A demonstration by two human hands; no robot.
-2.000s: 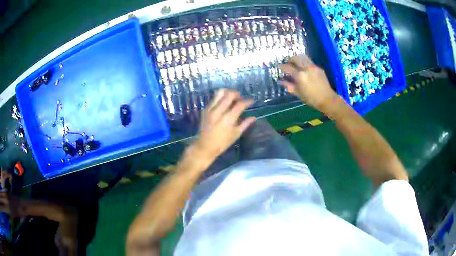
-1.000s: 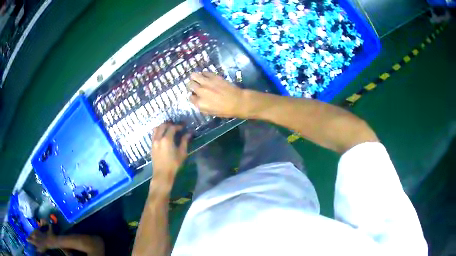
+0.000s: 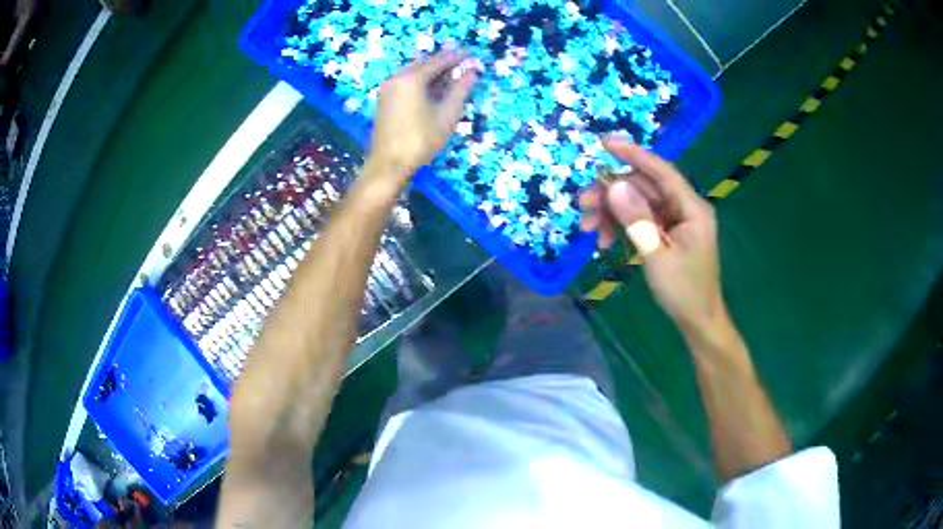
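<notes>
The blue parts bin (image 3: 706,103) is heaped with light-blue, white and black plastic pieces (image 3: 538,98). My left hand (image 3: 408,119) is over its left part, thumb and fingers pinched around a small whitish piece (image 3: 462,70). My right hand (image 3: 667,222) is at the bin's near right corner, palm turned up, with a small metal part (image 3: 612,176) between thumb and fingertips. A pale beige band (image 3: 645,237) is on a right-hand digit. The exact shape of both held pieces is too small to tell.
The clear blister tray (image 3: 388,294) with rows of silver parts and reddish wires lies left, partly behind my left forearm. A shallow blue work tray (image 3: 155,403) with dark wired lumps stands beyond it. An orange item (image 3: 141,498) is at lower left.
The view has swung right to the parts bin. Both hands have left the blister tray. My left hand is now over the bin with a whitish piece, my right hand beside it with a metal part.
</notes>
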